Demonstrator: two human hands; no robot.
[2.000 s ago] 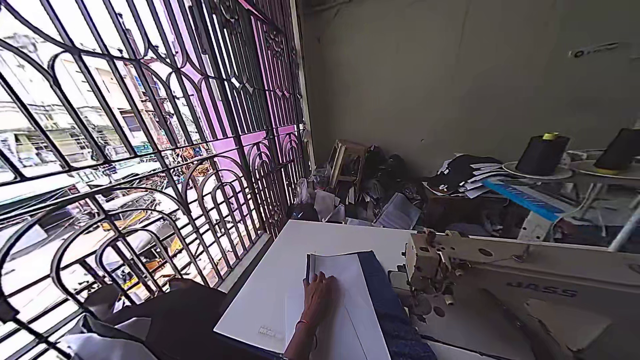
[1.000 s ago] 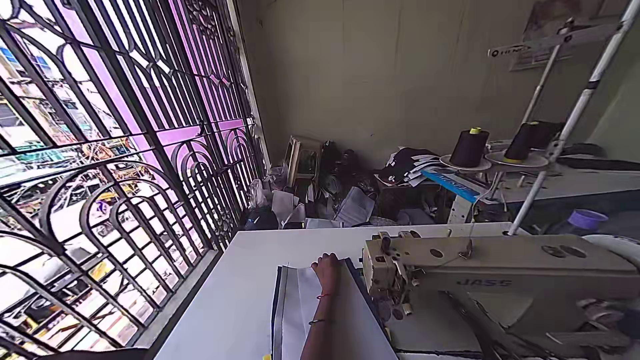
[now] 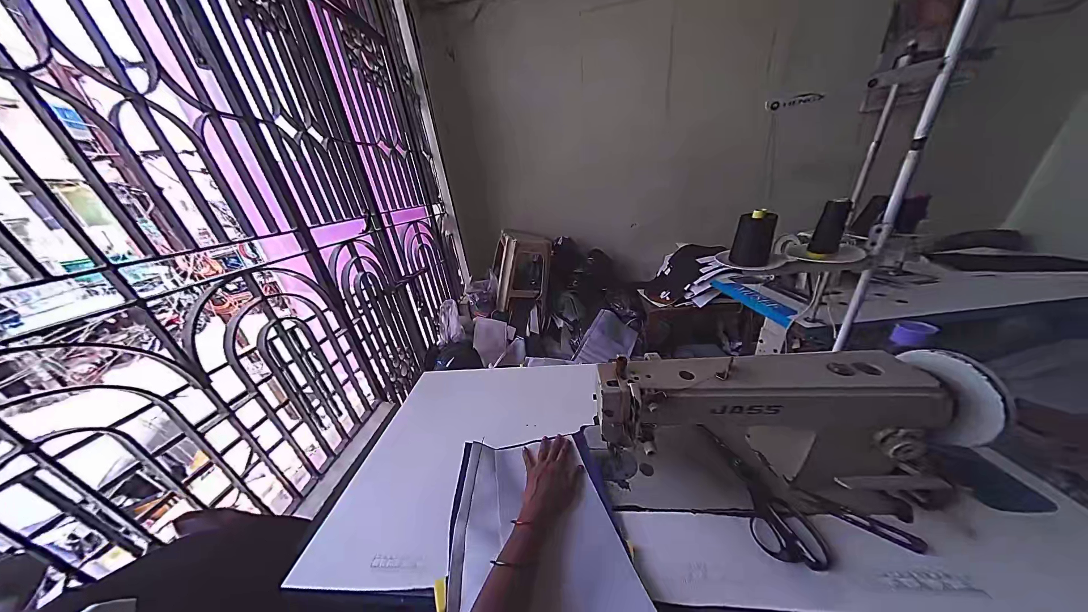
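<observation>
My left hand (image 3: 552,476) lies palm down, fingers a little apart, on the upper part of a pale fabric piece with dark blue edges (image 3: 595,552). It presses on the cloth without gripping it. A folded strip runs along the cloth's left side. Just right of the cloth stands a beige Jass sewing machine (image 3: 816,391), its needle area close to my fingertips. Black-handled scissors (image 3: 790,531) lie on the machine bed, beside another dark-handled tool (image 3: 884,531). I cannot make out my right hand; a blurred brownish shape shows beyond the handwheel (image 3: 960,399) at the right edge.
The white table (image 3: 382,510) extends left of the cloth, beside a metal window grille (image 3: 255,323). Behind the table are a stool (image 3: 520,263) and piled bags and scraps. Black thread cones (image 3: 754,240) stand on a thread stand, near a second worktable (image 3: 1003,293).
The view has turned and shifted, bringing more of the machine into sight. My left hand now lies flatter near the cloth's top edge; two seconds ago it was nearer the cloth's left side.
</observation>
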